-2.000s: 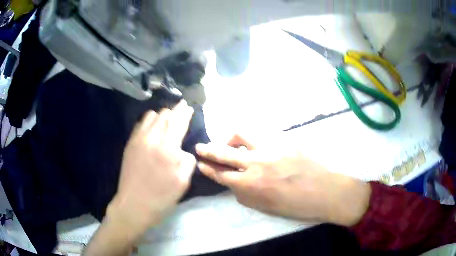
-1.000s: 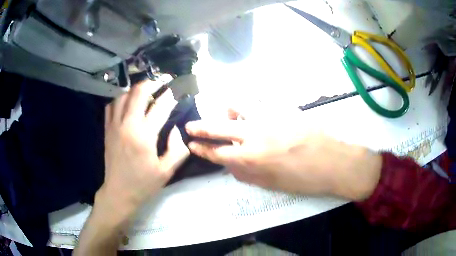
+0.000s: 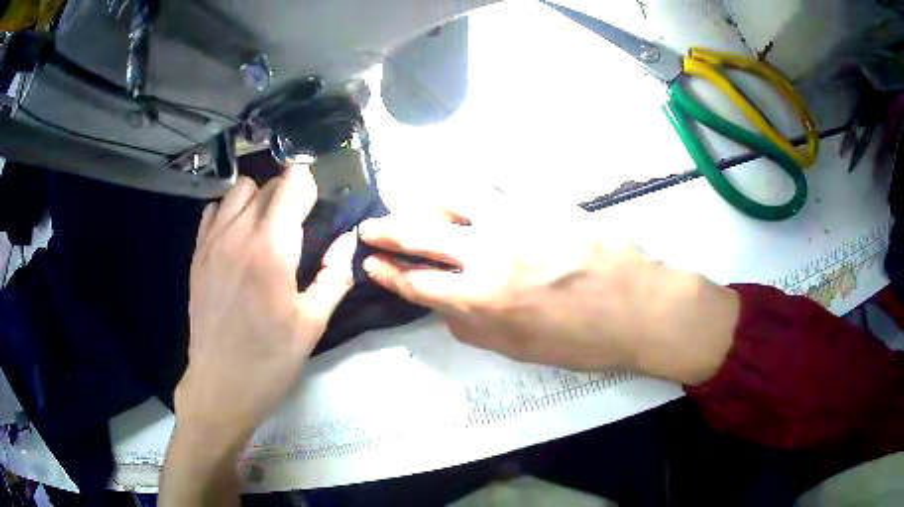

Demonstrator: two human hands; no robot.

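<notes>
A dark garment piece (image 3: 119,287) lies on the white machine table, spread to the left and hanging over its front edge. Its right part runs under the head of the sewing machine (image 3: 198,59). My left hand (image 3: 253,262) lies on the cloth just below the needle area, fingertips close to the presser foot (image 3: 287,149), thumb towards the right hand. My right hand (image 3: 535,292) pinches the cloth's right edge between thumb and fingers, beside my left thumb. The needle itself cannot be made out.
Scissors (image 3: 738,134) with one yellow and one green handle loop lie at the upper right, over a dark thin slot or rod (image 3: 644,186). Small dark snips (image 3: 862,139) lie at the far right. Ruler marks (image 3: 535,386) run along the table's front edge. A square block (image 3: 342,173) sits right of the presser foot.
The view has shifted, so the machine head and scissors sit higher in the picture. My left hand's fingers have spread, then drawn closer together, with the thumb away from them. My right hand keeps its pinch.
</notes>
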